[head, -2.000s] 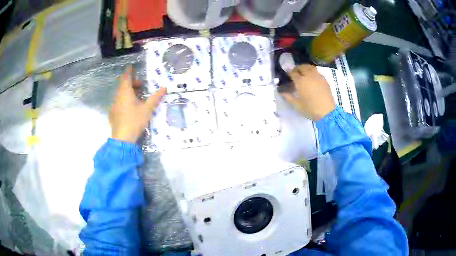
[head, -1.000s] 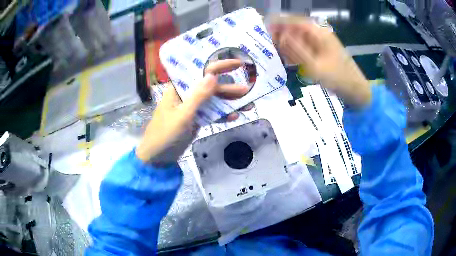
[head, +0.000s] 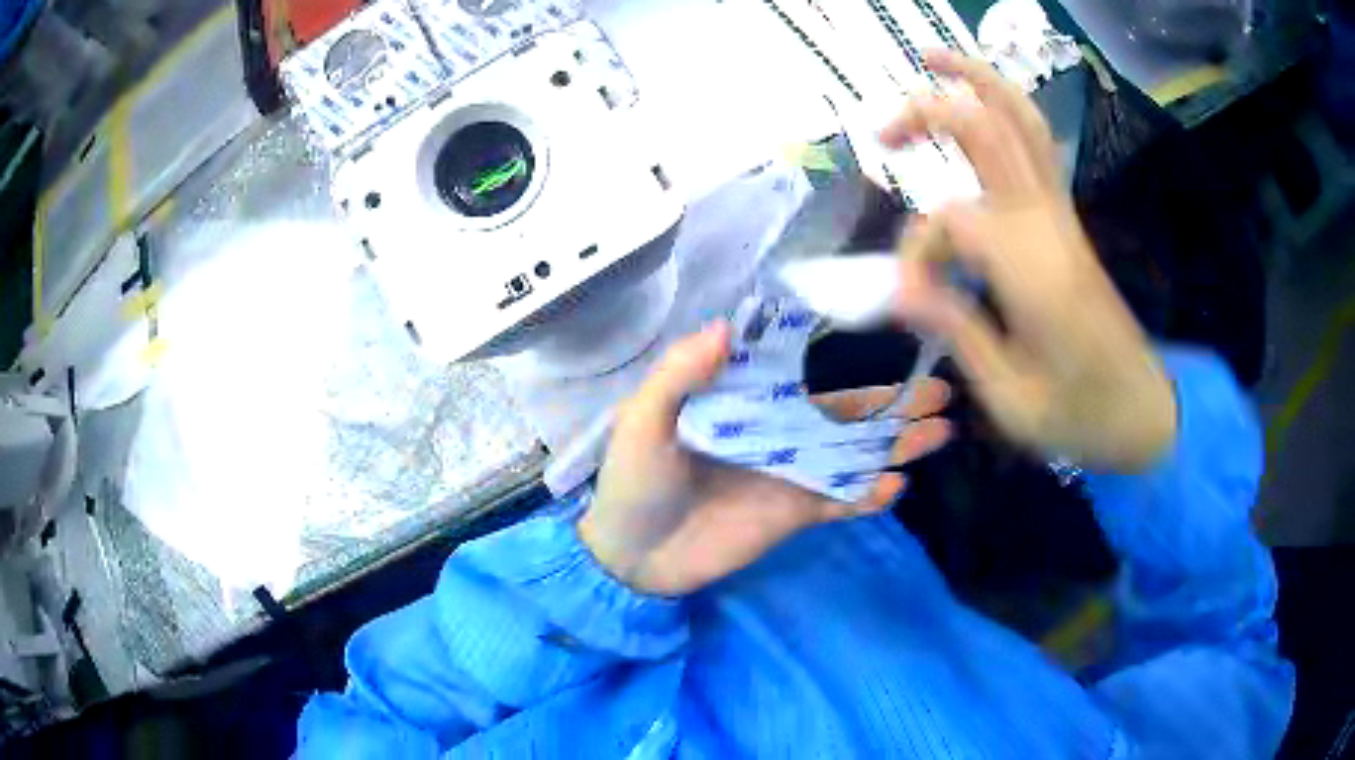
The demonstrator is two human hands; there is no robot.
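The projector unit (head: 595, 193) lies on the bench, its bare white face with dark lens turned up. My left hand (head: 713, 505) holds a front panel (head: 758, 401) near my body, fingers under it, thumb on its near-left edge. The panel's back shows blue-printed adhesive backing around a large round hole. My right hand (head: 1025, 297), blurred, is at the panel's far right side; its thumb and fingertips pinch a white piece that looks like a lifted part of the backing. The exact grip is blurred.
More panels lie face down (head: 387, 89) beyond the projector. Label strips (head: 907, 74) and a crumpled white piece (head: 1025, 37) lie at the top right. Bubble wrap (head: 357, 446) and a bright white sheet (head: 238, 386) cover the left. The bench's near edge runs below the projector.
The view has turned, and the projector now shows at the upper left. My left hand has brought the panel down close to my body. My right hand, apart before, has come to the panel.
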